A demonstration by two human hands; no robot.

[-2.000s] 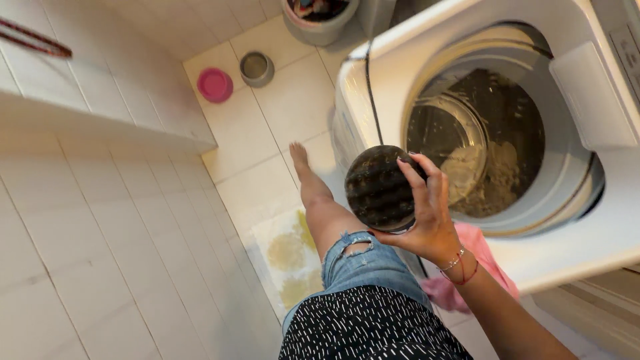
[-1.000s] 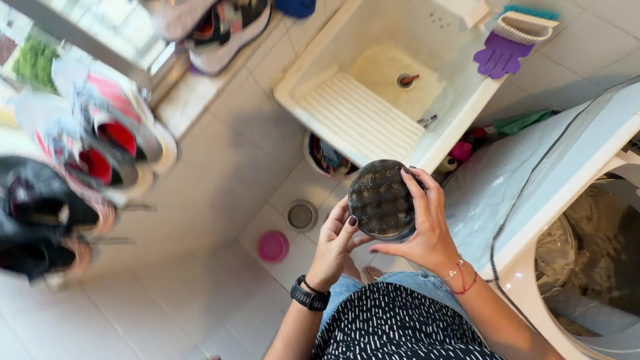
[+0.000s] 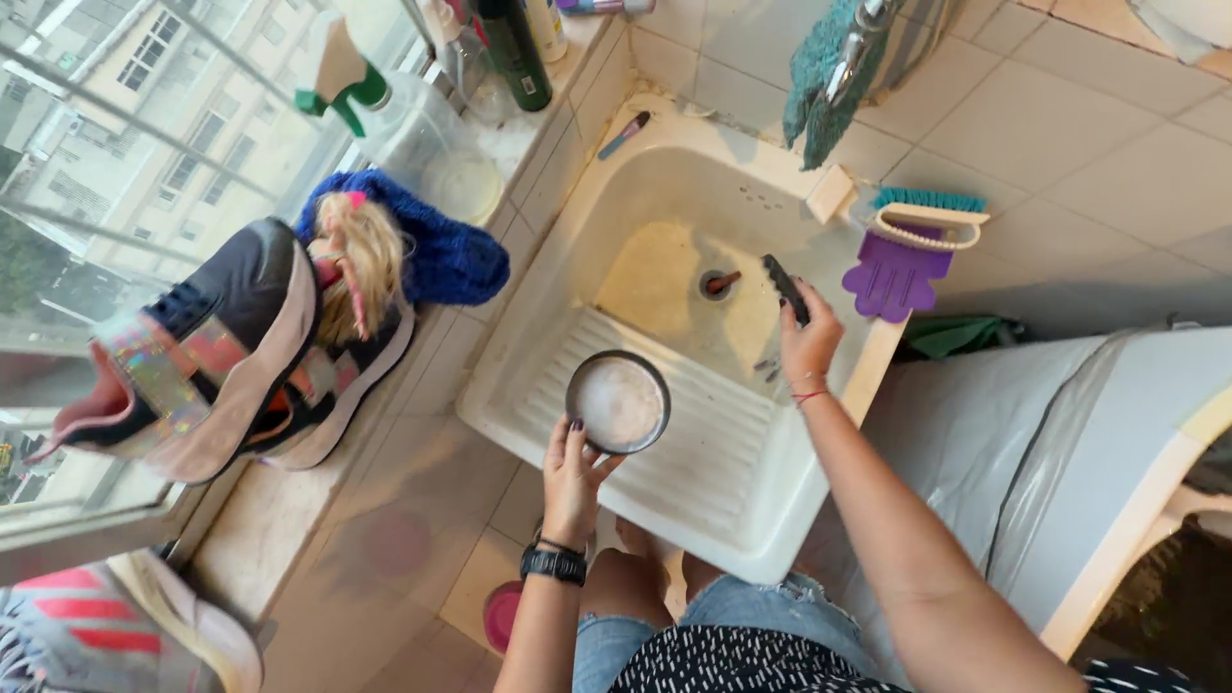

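My left hand [image 3: 575, 476] grips a round dark-rimmed container [image 3: 618, 401] by its lower edge; whitish, cloudy contents show inside it. It is over the ribbed washboard [image 3: 707, 438] of the laundry sink [image 3: 789, 539]. On the right, my right hand [image 3: 810, 342] pinches a dark round piece with a ridged rim [image 3: 786, 291], seen nearly edge-on, above the basin. Beyond that hand, a purple scalloped scrubber [image 3: 895, 276] and a brush with teal bristles [image 3: 929, 214] rest at the sink's right edge.
Sneakers [image 3: 217, 356], a doll [image 3: 348, 255], a blue knitted item [image 3: 452, 260] and a spray bottle [image 3: 423, 144] line the window ledge. A faucet [image 3: 852, 58] with a teal cloth overhangs the sink. The washing machine [image 3: 1088, 423] stands at right; a pink bowl [image 3: 502, 616] is below.
The dark round piece has come apart from the container; my hands, together on it one second ago, now hold the two separately over the sink. The view has swung to the sink.
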